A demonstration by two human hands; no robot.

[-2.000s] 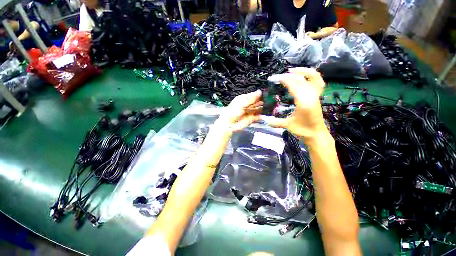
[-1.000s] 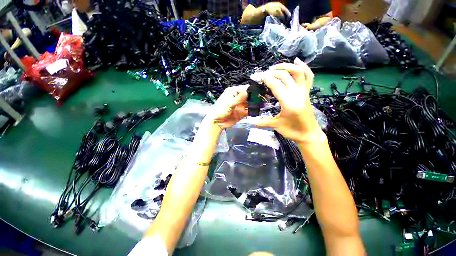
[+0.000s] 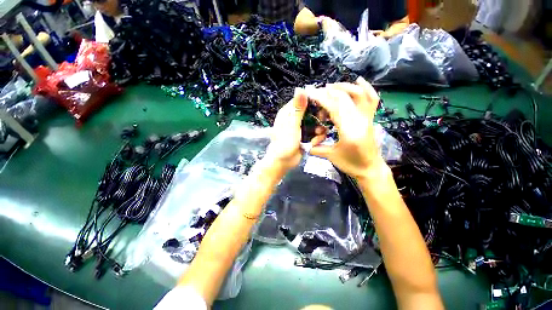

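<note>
My left hand (image 3: 287, 130) and my right hand (image 3: 348, 124) are raised together over the bags, near the middle of the view. Between their fingers they hold a small black plastic housing (image 3: 310, 124), largely covered by the fingers. A thin pale detail shows beside it, too small to name. Below the hands lie a milky clear bag (image 3: 175, 209) with small loose black pieces (image 3: 172, 243) and a darker clear bag (image 3: 302, 203) with a white label (image 3: 322, 168).
Bundled black cables (image 3: 130, 187) lie at left, a red bag (image 3: 78, 82) far left. A large cable pile (image 3: 472, 175) with green circuit boards (image 3: 529, 219) fills the right. Another cable pile (image 3: 260, 72) and bulging grey bags (image 3: 411, 57) lie at the back. A person's arm (image 3: 307, 23) shows opposite.
Both hands stay around the black housing. My left hand has turned more upright, its fingertips now near the housing's top. The person's arm opposite has moved.
</note>
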